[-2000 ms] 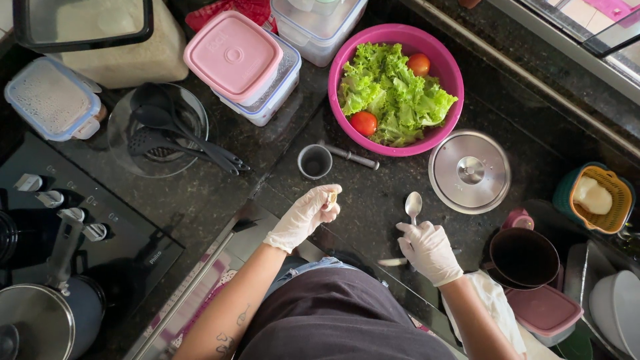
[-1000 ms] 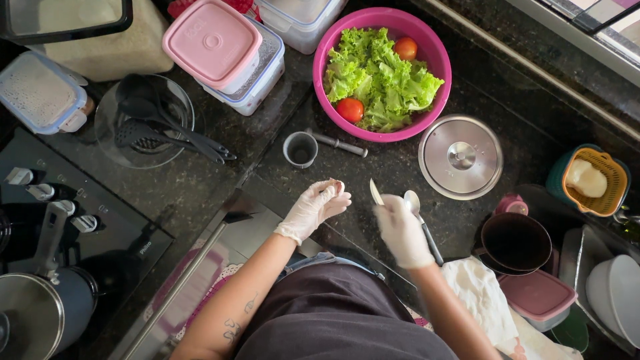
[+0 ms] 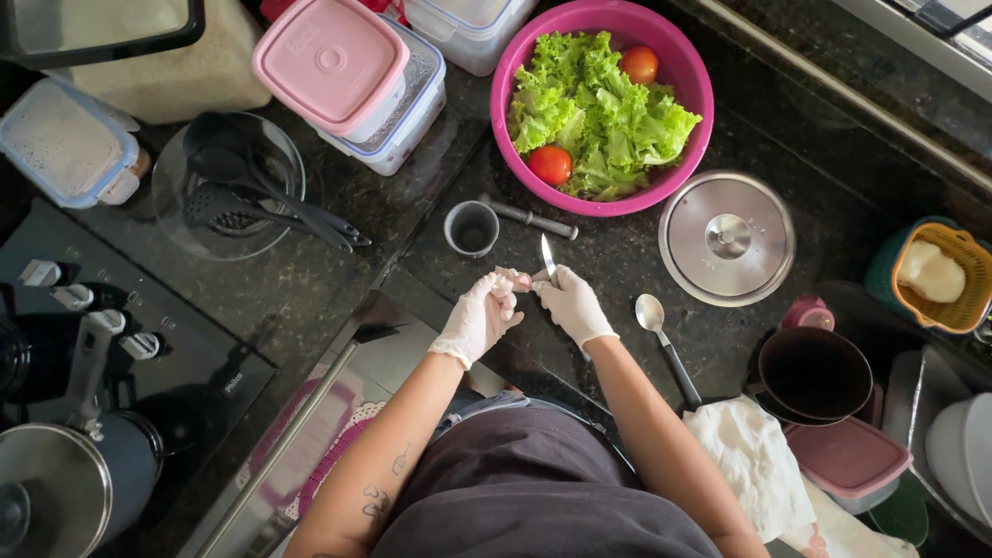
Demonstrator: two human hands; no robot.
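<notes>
Both hands wear thin whitish gloves and meet above the dark stone counter. My left hand [image 3: 482,314] pinches a small pinkish piece of food [image 3: 521,280], perhaps a garlic clove, at its fingertips. In my right hand [image 3: 572,304] is a small knife [image 3: 549,256], its blade pointing up and away from me; the fingertips are at the piece. Beyond the hands stand a grey mortar cup [image 3: 472,229] and a metal pestle [image 3: 531,216] lying beside it. A spoon [image 3: 651,313] with a black handle lies right of my right hand.
A pink basin [image 3: 502,116] holds lettuce and two tomatoes, with a steel lid [image 3: 697,263] beside it. Left are a glass bowl [image 3: 172,232] of black utensils, lidded containers [image 3: 333,66] and a cooktop with a pot [image 3: 128,465]. Right are a dark mug [image 3: 814,376] and a white cloth [image 3: 748,465].
My right hand has brought the knife over to the left hand, and the two now meet. Two seconds ago the knife lay on the counter beside that hand.
</notes>
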